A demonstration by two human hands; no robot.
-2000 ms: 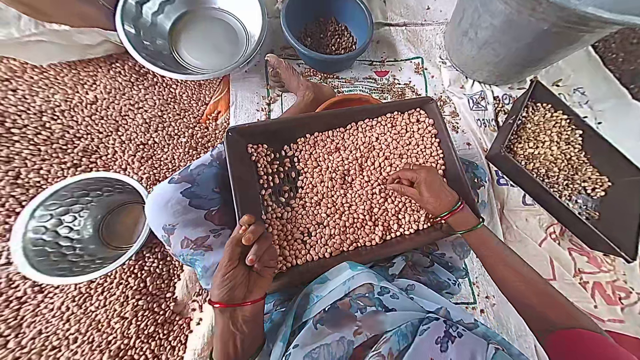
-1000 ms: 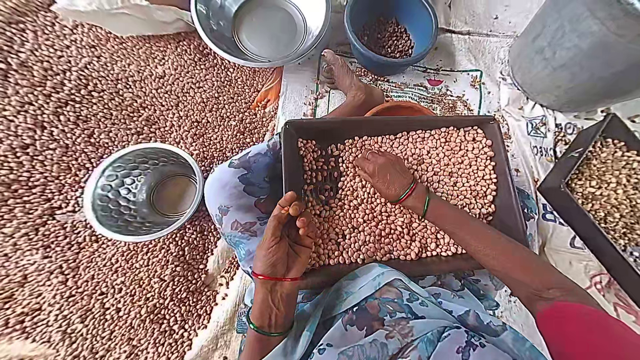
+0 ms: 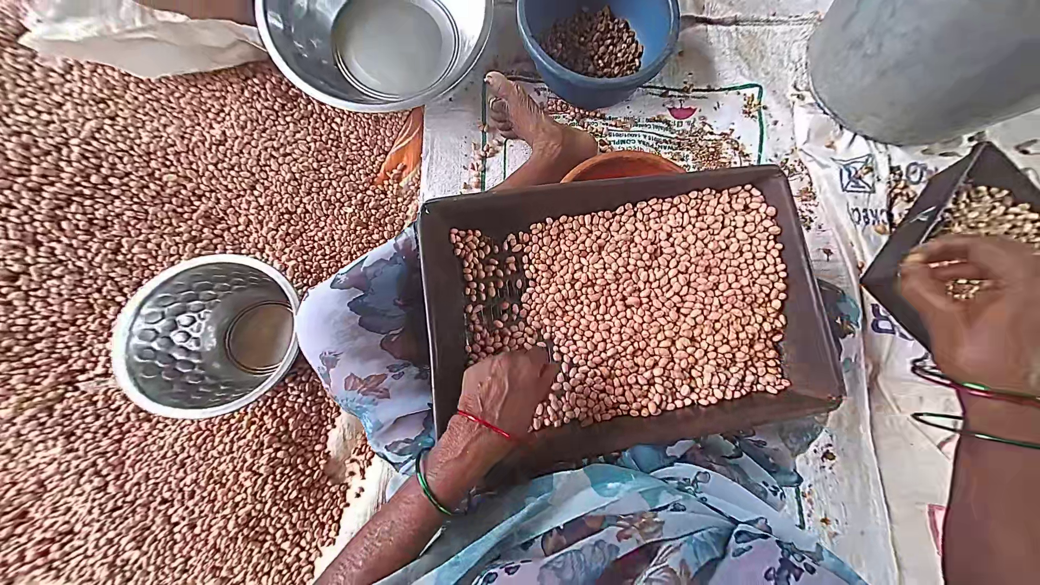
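A dark rectangular tray [image 3: 812,325] lies across my lap, spread with pinkish shelled peanuts [image 3: 658,301] that are sparse at its left side. My left hand [image 3: 508,386] reaches over the tray's lower left corner, its fingers down among the peanuts; whether they hold any is hidden. My right hand [image 3: 979,305] is over a second dark tray [image 3: 902,244] at the right, which holds paler pieces [image 3: 987,207]. Its fingers are curled and blurred, so I cannot tell what is in them.
A large heap of peanuts [image 3: 162,203] covers the left. On it leans a dimpled steel bowl [image 3: 187,341]. Beyond the tray are a steel basin [image 3: 479,49], a blue bowl [image 3: 585,85] with dark pieces, an orange bowl [image 3: 621,165] and a grey metal bucket [image 3: 918,73]. Printed sacks lie underneath.
My right hand has moved right, from the peanuts in the lap tray to over the second tray. My left hand, raised at the tray's edge before, is now down among the peanuts.
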